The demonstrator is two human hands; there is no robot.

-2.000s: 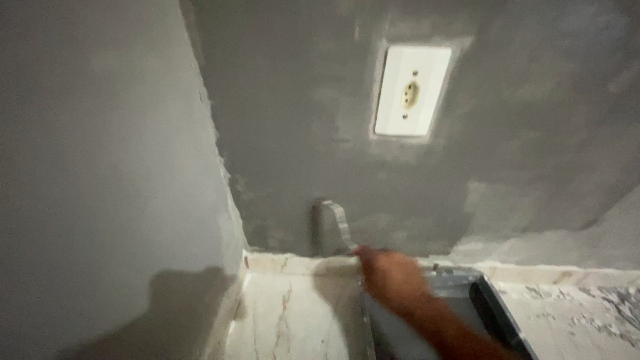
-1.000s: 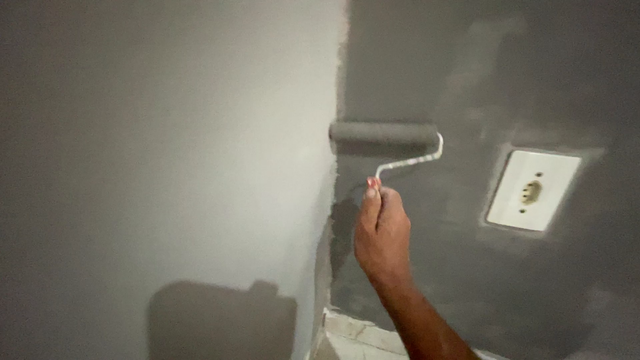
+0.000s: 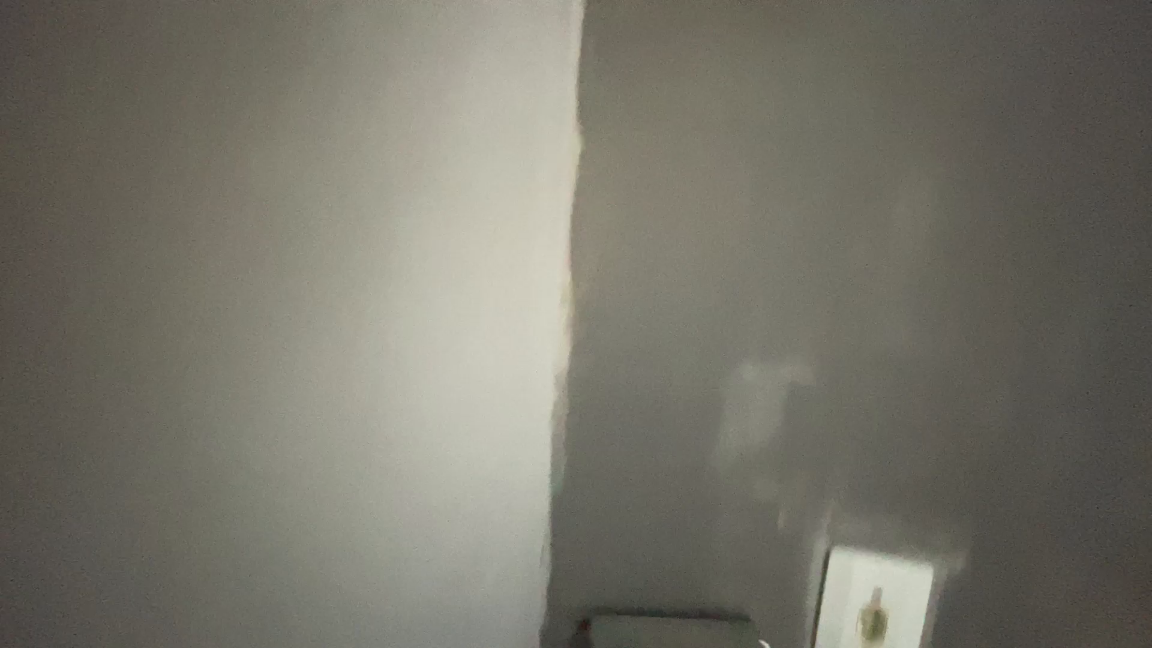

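At the bottom edge, a grey paint roller (image 3: 670, 632) lies across the dark grey wall (image 3: 684, 270), close to the corner. Only the upper part of its sleeve and a bit of the white wire frame show; its handle is cut off by the picture's edge. Neither my left hand nor my right hand is in the picture. Lighter patches show on the dark grey paint above the roller and around the white socket plate (image 3: 837, 598), which sits to the roller's right. The picture is blurred.
A lighter wall (image 3: 360, 315) fills the left half. It meets the dark grey wall at a vertical corner with an uneven paint edge. The socket plate stands slightly out from the wall at the lower right.
The view has tilted up the wall. My hand on the roller's handle, seen a second ago, has left the picture. The floor and the paint tray, seen earlier, are out of view.
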